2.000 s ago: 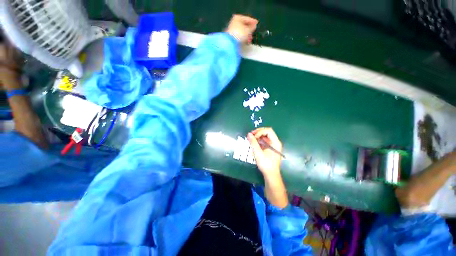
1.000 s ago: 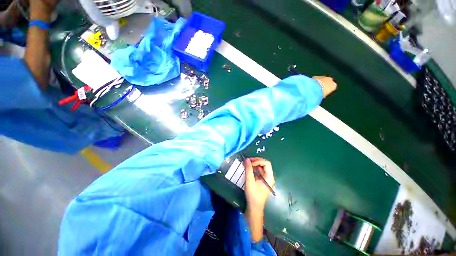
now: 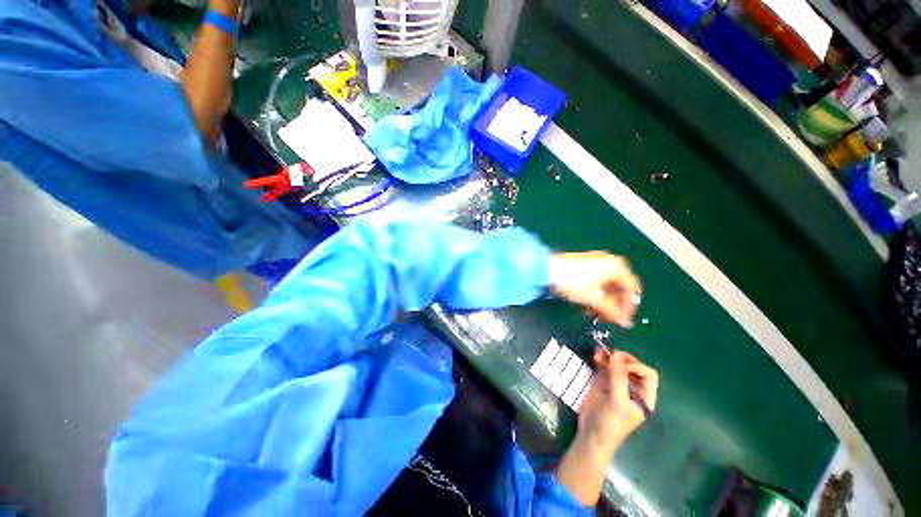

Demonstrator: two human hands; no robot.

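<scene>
My left hand (image 3: 601, 287) is over the green bench with its fingers curled. It is blurred, and I cannot tell if anything is in the fingers. My right hand (image 3: 616, 402) is just nearer to me and holds dark tweezers (image 3: 639, 398) like a pen, tips toward the left hand. A few small white pieces (image 3: 601, 331) show between the hands. A white sheet with dark parallel lines (image 3: 563, 374) lies left of my right hand. Small dark and silver assemblies (image 3: 495, 219) lie beyond my left sleeve.
A blue bin with white contents (image 3: 520, 119), crumpled blue cloth (image 3: 429, 131), red-handled tool (image 3: 278, 182) and fan (image 3: 409, 25) stand at upper left. A neighbour's arm (image 3: 209, 81) is left of them. A reel (image 3: 773, 503) is at lower right. A white strip (image 3: 667, 235) borders darker green surface with small dark parts.
My left hand has come back from the far dark-green surface to near my right hand. The right hand still holds the tweezers. The view has shifted, uncovering more on the left.
</scene>
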